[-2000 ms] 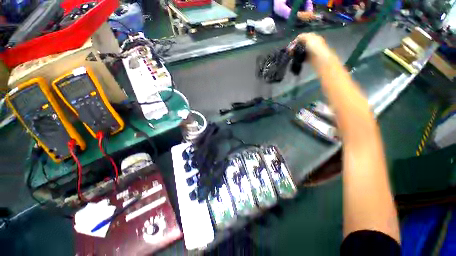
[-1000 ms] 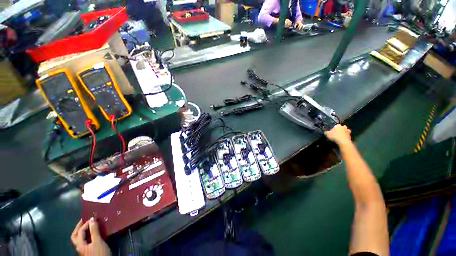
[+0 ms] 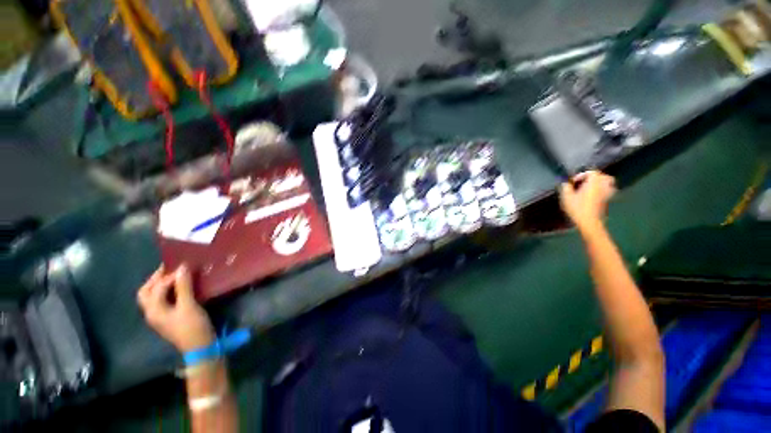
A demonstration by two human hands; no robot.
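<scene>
The dark red test box (image 3: 254, 262) lies at the left, with a white dial, a paper slip (image 3: 190, 221) and a blue pen on it. My left hand (image 3: 175, 306) is at its near left corner; the fingers are blurred, so its grip is unclear. My right hand (image 3: 589, 199) is at the near end of a plain grey unit (image 3: 568, 131) on the right; whether it grips it is unclear. Several open units (image 3: 461, 190) with exposed boards stand in a row beside the white power strip (image 3: 342, 203), which holds black plugs and bundled cords (image 3: 369, 144).
Two yellow-framed multimeters (image 3: 127, 51) with red leads stand on the raised green shelf (image 3: 254, 83). More grey units (image 3: 55, 334) lie at the far left. Blurred black cords (image 3: 461, 42) lie behind the row. The bench's front edge runs before me.
My right hand has set down its black cord bundle between the earlier frames. The view has since tilted down and blurred. The grey piece at the right is turned differently, beside my right hand.
</scene>
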